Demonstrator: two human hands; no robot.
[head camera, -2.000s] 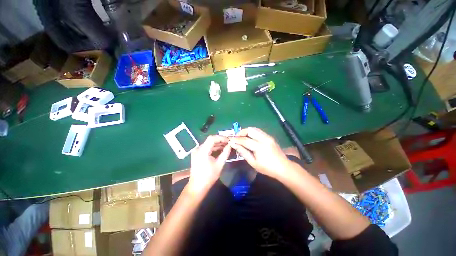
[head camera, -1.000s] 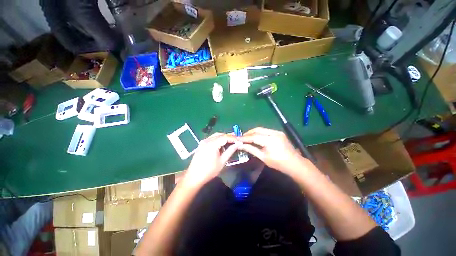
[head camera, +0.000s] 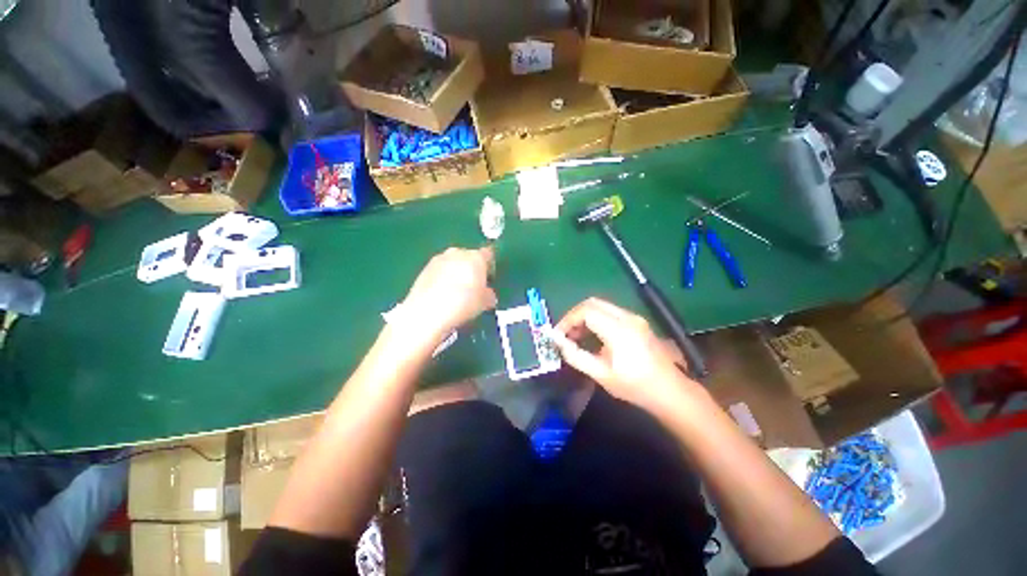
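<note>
A white housing frame (head camera: 508, 342) with a large window lies at the bench's front edge. A blue cell (head camera: 536, 305) shows at its top right corner. My right hand (head camera: 614, 347) has its fingertips at the housing's right edge and grips it there. My left hand (head camera: 453, 295) is off the housing, over the bench to its upper left. What is under its fingers is hidden. A second white housing frame (head camera: 448, 342) lies mostly covered by my left hand and wrist. A small clear-white bottle (head camera: 491, 218) stands just beyond my left fingertips.
Several white housings (head camera: 262, 272) lie at left. A hammer (head camera: 639, 275) and blue-handled cutters (head camera: 712, 254) lie at right, near a grey barrel-shaped tool (head camera: 813, 194). A blue bin (head camera: 292, 191) and cardboard boxes (head camera: 548, 124) line the back. A white tub (head camera: 918, 495) with blue cells is at lower right.
My left hand has let go of the housing and moved up and left, over where the small dark piece lay. The housing now shows more fully. My right hand has stayed at it.
</note>
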